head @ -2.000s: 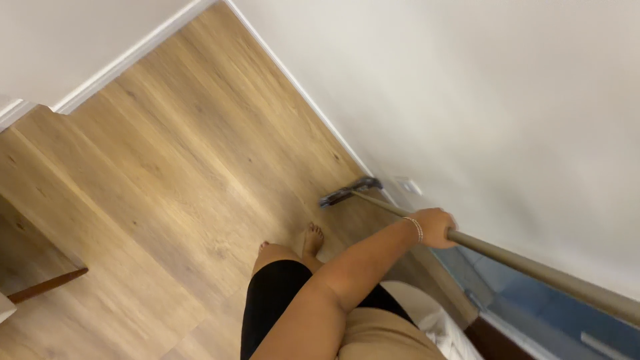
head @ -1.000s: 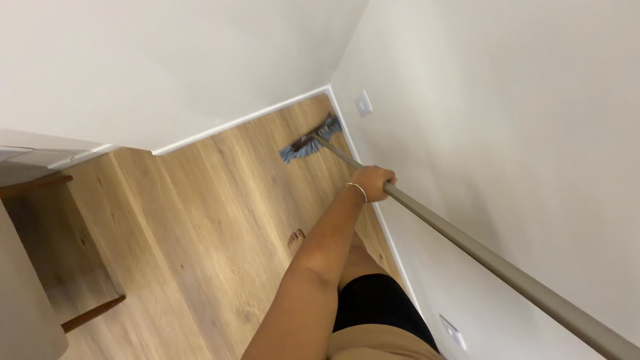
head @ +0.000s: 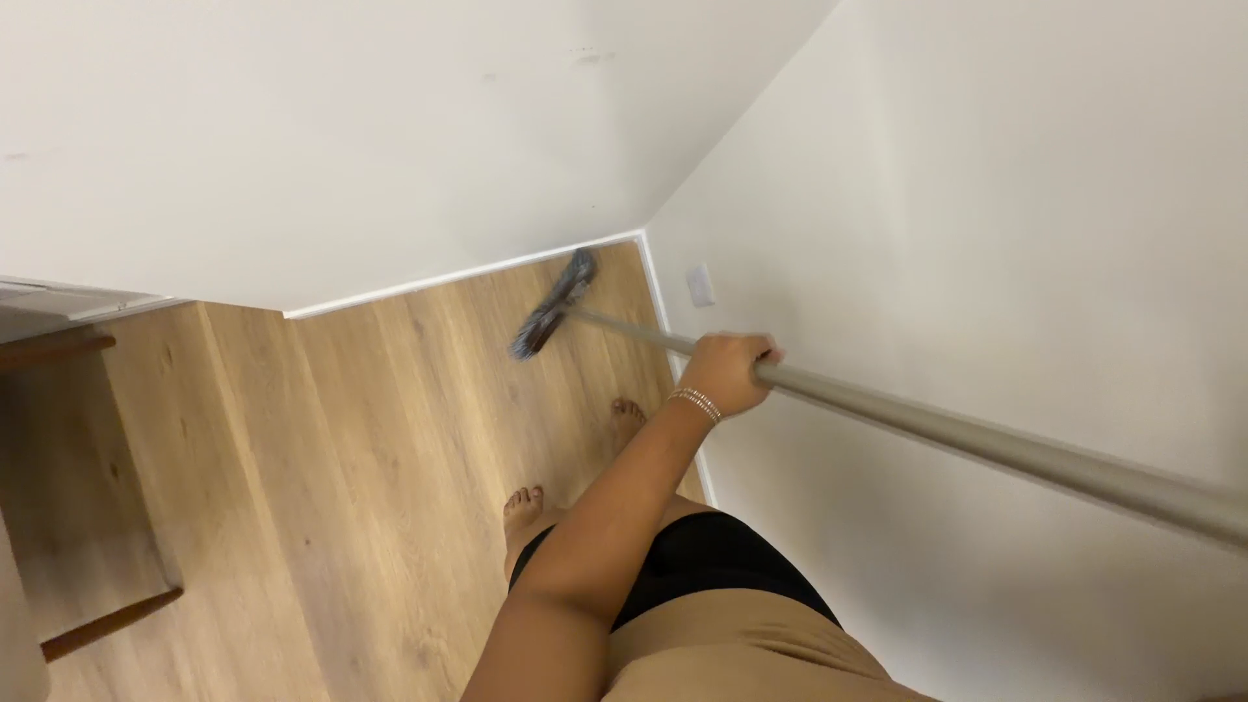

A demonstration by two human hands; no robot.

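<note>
My left hand (head: 726, 372), with a beaded bracelet at the wrist, is closed around the metallic handle (head: 936, 429) of a long broom. The handle runs from the right edge down to the broom head (head: 554, 304), which has grey-blue bristles. The head lies on the wood-look floor (head: 370, 439), close to the white baseboard and left of the room's corner. Its bristles are slightly blurred. My right hand is out of view, as is the far end of the handle.
White walls meet at a corner beyond the broom head, with a white baseboard (head: 458, 277) along the floor. A wall plate (head: 700, 285) sits on the right wall. Wooden furniture legs (head: 112, 626) stand at the left. My bare feet (head: 524, 509) are below the broom head.
The broom head has moved left, out from the right wall, since a second ago. My left hand keeps hold of the handle. The view has shifted toward the corner.
</note>
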